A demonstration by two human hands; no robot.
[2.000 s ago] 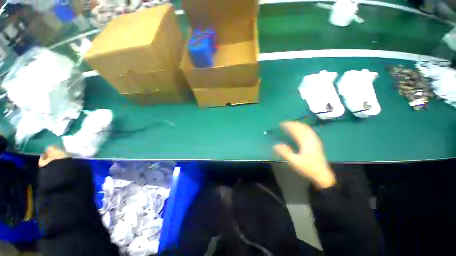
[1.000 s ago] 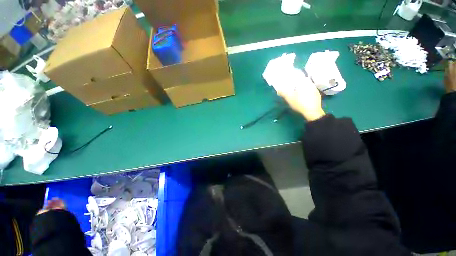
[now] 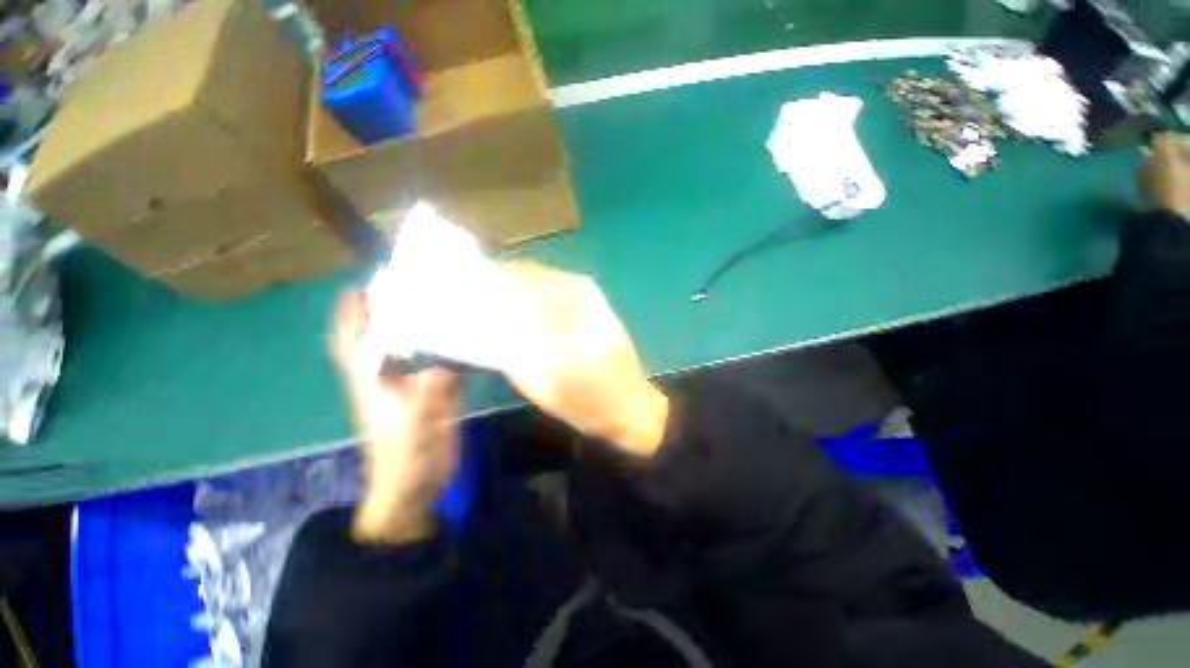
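My left hand (image 3: 407, 424) and my right hand (image 3: 585, 350) hold a white housing (image 3: 450, 290) between them, above the bench's front edge. The housing is overexposed and blurred, so its details and openings cannot be told. A second white camera unit (image 3: 825, 154) lies on the bench to the right, with a thin black cable (image 3: 757, 255) trailing toward me. Behind my hands stands an open brown carton (image 3: 457, 176) with a blue battery pack (image 3: 371, 89) in it.
Closed cartons (image 3: 196, 157) stand left of the open one. A clear plastic bag (image 3: 29, 326) is cut off at far left. A blue bin (image 3: 131, 574) holds white parts below the bench. Small metal parts (image 3: 942, 115) and white parts (image 3: 1024, 94) lie right, near another person's hand (image 3: 1165, 170).
My right hand has brought one of the two white units from the right to in front of me. My left hand has come up from the bin side and joined it. The view has shifted.
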